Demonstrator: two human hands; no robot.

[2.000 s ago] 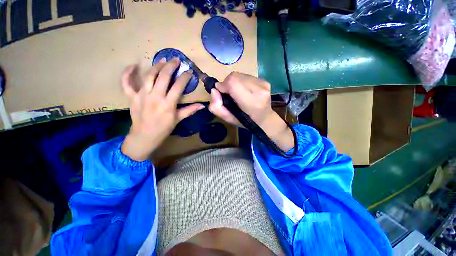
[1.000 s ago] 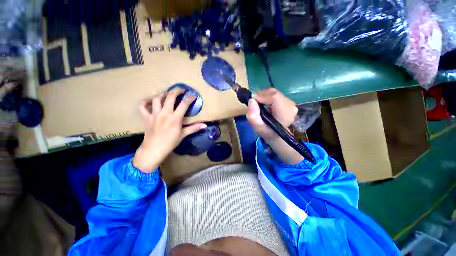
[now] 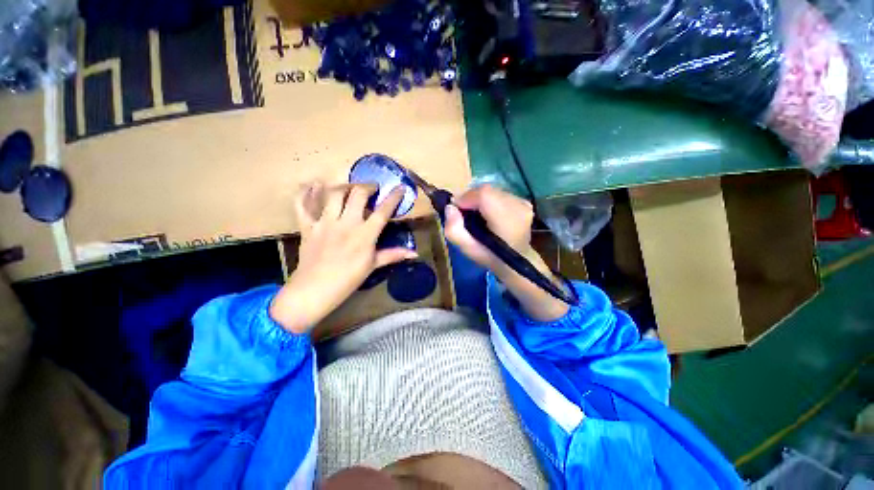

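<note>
A dark shiny round disc (image 3: 372, 170) lies on the cardboard sheet (image 3: 230, 172) near its front edge. My left hand (image 3: 335, 245) presses on it with the fingertips, fingers spread. My right hand (image 3: 498, 230) grips the black handle of the soldering iron (image 3: 503, 251). The iron's thin metal tip is at the disc's right rim; whether it touches cannot be told. More dark discs (image 3: 412, 281) lie in an open carton (image 3: 331, 321) below the sheet edge, partly hidden by my left hand.
Small dark parts (image 3: 388, 48) are heaped at the sheet's far edge. Two discs (image 3: 46, 193) lie at the left. The iron's cord (image 3: 513, 144) crosses the green bench (image 3: 613, 139). Dark and pink bags (image 3: 810, 86) are at the far right, above an open carton (image 3: 690, 258).
The second disc, farther out on the sheet, no longer shows there. The iron's tip has moved left to the disc under my left fingers, which lies farther right in view.
</note>
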